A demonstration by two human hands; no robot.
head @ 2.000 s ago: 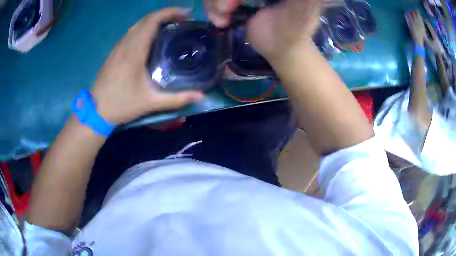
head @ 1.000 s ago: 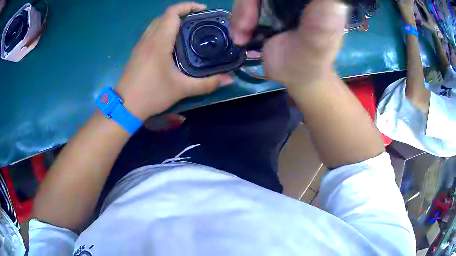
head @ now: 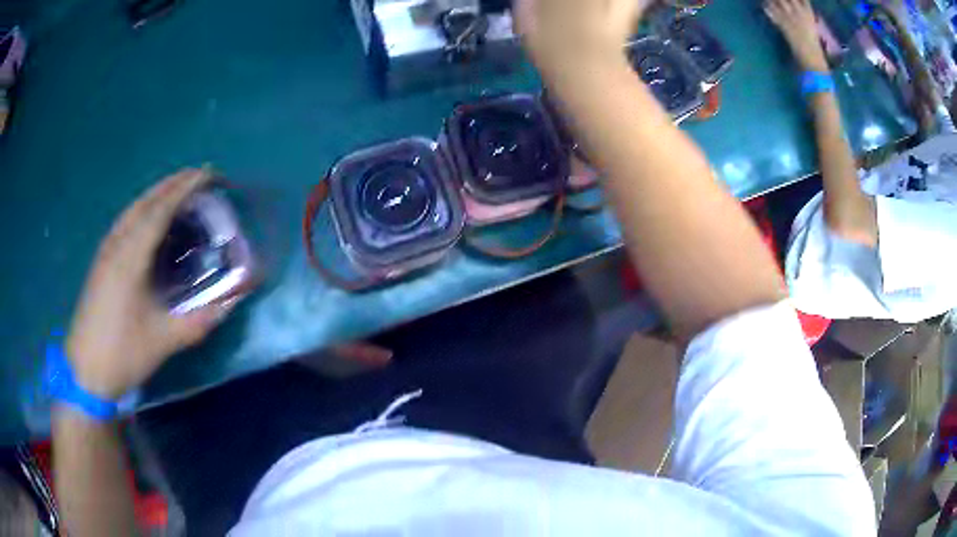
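My left hand (head: 147, 288) is at the left, its fingers and thumb around a small speaker (head: 201, 252) with a dark cone and pale side; it is blurred. Two speakers with dark front frames stand side by side in front of me, a nearer one (head: 395, 201) and one to its right (head: 505, 147), each with a brown strap loop. My right hand (head: 582, 21) is at the top edge, cut off by it; its fingers and anything it holds are out of the picture.
A silver metal screw feeder (head: 420, 31) stands at the back of the green mat (head: 273, 94). More speakers (head: 663, 76) sit beyond my right forearm. Another person's hand (head: 792, 21) with a blue wristband reaches onto the bench at the right. Cardboard boxes (head: 630, 404) stand below.
My left hand has moved from the middle to the left and now holds a different-looking, paler-sided speaker. My right hand has moved up to the top edge; the dark tool is out of view.
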